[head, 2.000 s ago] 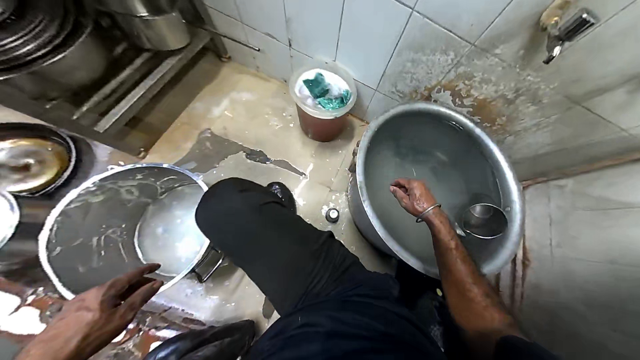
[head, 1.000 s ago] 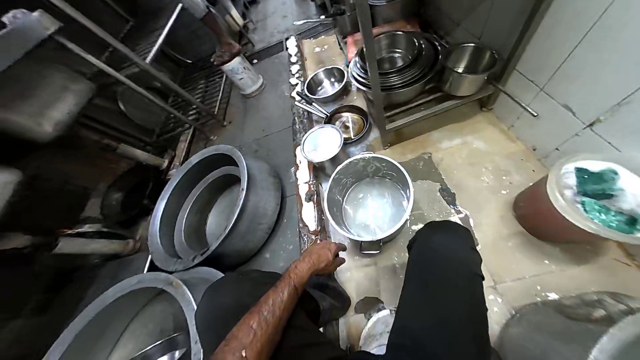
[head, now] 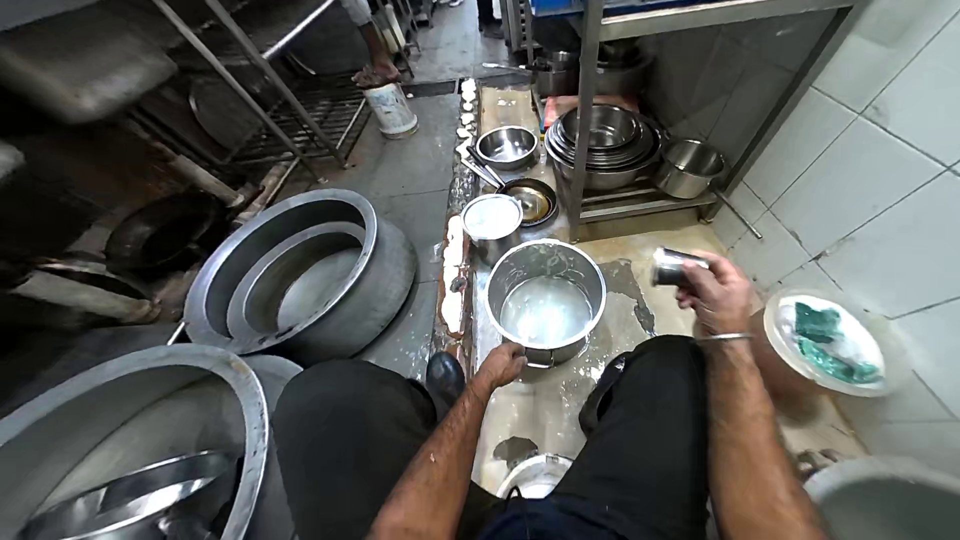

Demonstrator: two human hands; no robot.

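Observation:
A steel pot (head: 586, 336) with cloudy liquid inside stands on the wet floor in front of me. My left hand (head: 504, 364) is at its near rim, close to the side handle; its fingers look curled, but whether they grip the pot is unclear. Raised to the right of the pot, my right hand (head: 716, 289) holds a small steel cup (head: 670, 267) tilted on its side. A bangle circles that wrist. Just beyond the pot sits a steel container (head: 491, 217) with a whitish top, beside a dark frying pan (head: 531, 201).
Large metal pots (head: 394, 277) stand at the left, one holding a metal vessel. At the right are a tub (head: 772, 337) with foam and green scrubbing material and a large basin (head: 885, 480). Stacked bowls (head: 604, 139) fill a rack. A person's foot (head: 379, 71) is near a white bucket (head: 391, 111).
The right hand, over the large basin two seconds ago and out of view one second ago, now holds a small cup near the pot. The left hand remains near the pot's rim.

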